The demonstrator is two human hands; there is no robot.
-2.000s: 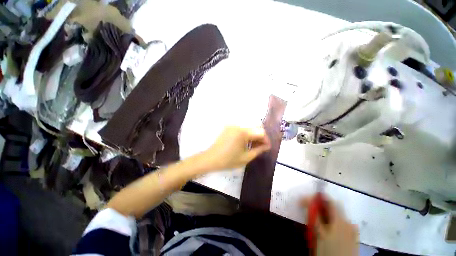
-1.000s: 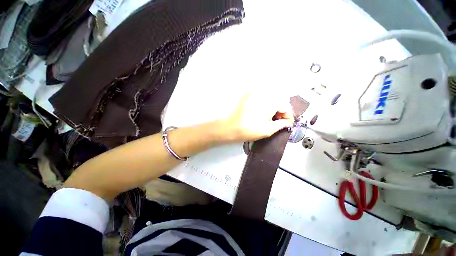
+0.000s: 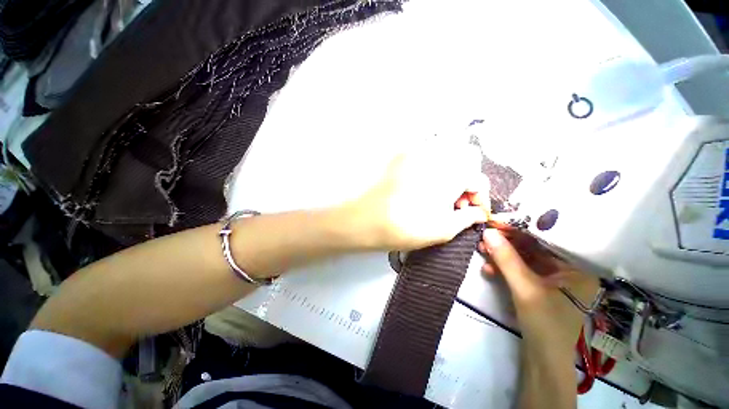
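A dark brown ribbed band [image 3: 420, 307] runs from the table's front edge up to the needle area, with its far end showing beyond my fingers. My left hand [image 3: 428, 200] lies over the band with fingertips pinching it beside the presser foot [image 3: 515, 220]. My right hand [image 3: 519, 272] reaches in from the front, its fingertips at the band's right edge, close to my left fingertips. The needle is too small and glared to make out. Red-handled scissors [image 3: 590, 359] lie right of my right hand, partly hidden by it.
A stack of brown bands with frayed edges [image 3: 192, 104] lies at the left. The white sewing machine head [image 3: 679, 200] stands at the right, with metal thread guides [image 3: 639, 315] below it. Other dark cloth [image 3: 60, 64] lies at the far left.
My right hand has let go of the red scissors, left the picture, and come back to the band beside my left fingertips. The view has moved closer to the needle area.
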